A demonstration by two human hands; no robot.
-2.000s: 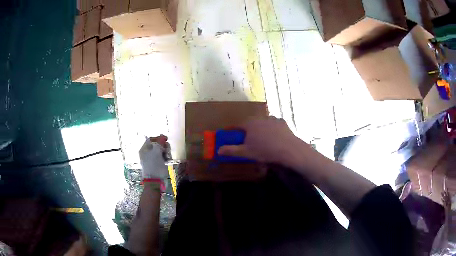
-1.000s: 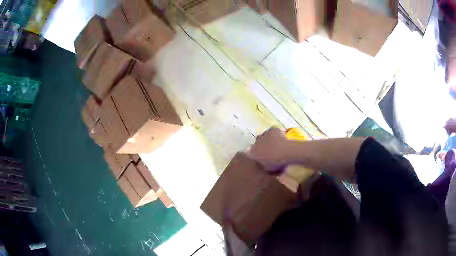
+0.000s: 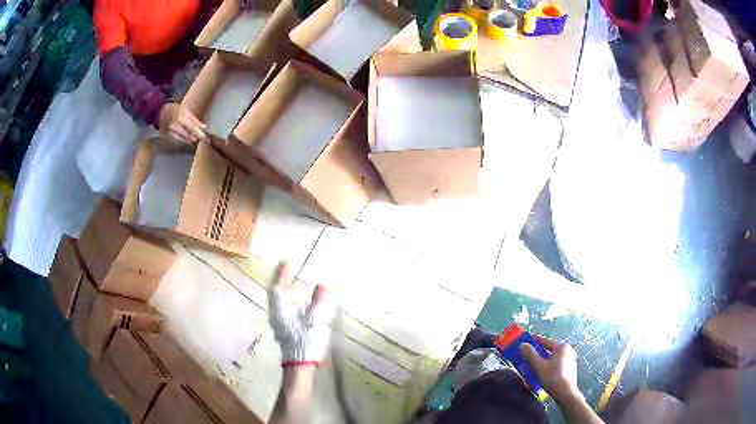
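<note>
My left hand (image 3: 300,323), in a white knit glove with a red wrist band, is over the pale worktable (image 3: 414,265). Its fingers are spread and it holds nothing. My right hand (image 3: 554,364), bare, grips the blue and orange-red tape gun (image 3: 522,352) at the lower right, over the table's near edge and the green floor. Open filled cartons stand across the table beyond my left hand, touching no hand of mine. The nearest are one at the centre (image 3: 427,174) and a tilted one (image 3: 336,178) left of it, each with a whitish flat layer inside.
Closed cartons (image 3: 137,265) are grouped along the left edge. A person in orange (image 3: 149,29) touches an open carton (image 3: 220,207). Yellow tape rolls (image 3: 455,31) and another dispenser (image 3: 545,21) lie on the far side surface. More cartons (image 3: 705,83) stand at the upper right.
The view has swung toward the far open cartons. The carton under my hands is no longer in view. My gloved left hand shows clearly, and my right hand with the tape gun is now lower right.
</note>
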